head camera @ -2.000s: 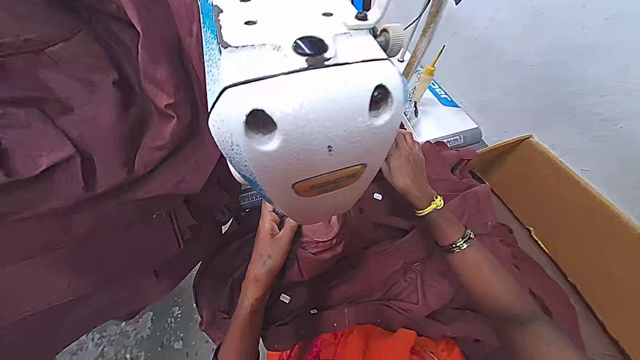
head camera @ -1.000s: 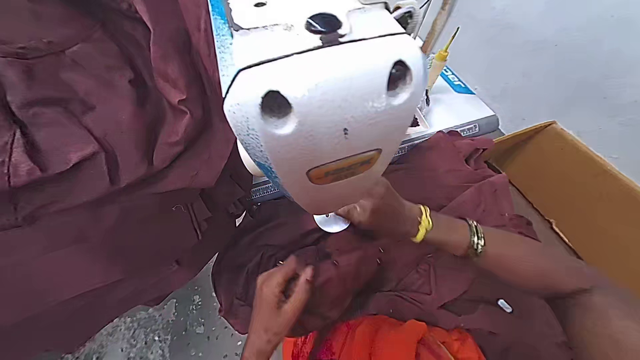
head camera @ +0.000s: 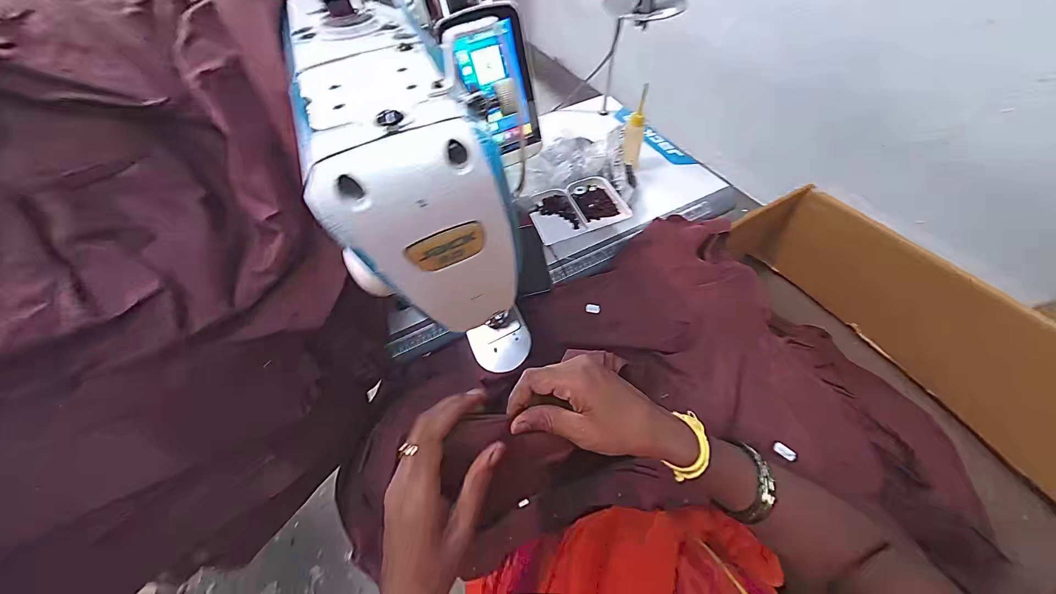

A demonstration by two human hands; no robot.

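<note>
A maroon garment (head camera: 701,330) lies spread in front of a white and blue Jack sewing machine (head camera: 412,206). My right hand (head camera: 590,404) pinches a fold of this cloth between thumb and fingers, just below the machine's white round-ended work plate (head camera: 500,342). To its left, my left hand (head camera: 441,487) has thumb and fingers apart over the same garment, with nothing gripped. Small white tags (head camera: 784,451) show on the cloth. The plate's rounded end is uncovered.
More maroon cloth (head camera: 165,330) hangs at the left. Behind the machine head stand a lit display (head camera: 495,74), a divided tray of small dark buttons (head camera: 582,209) and a yellow-handled tool (head camera: 634,136). A cardboard box wall (head camera: 899,305) borders the right side.
My right hand has drawn back from the machine head toward me. The left hand's thumb and fingers have spread. The view has shifted, bringing the display and button tray into sight.
</note>
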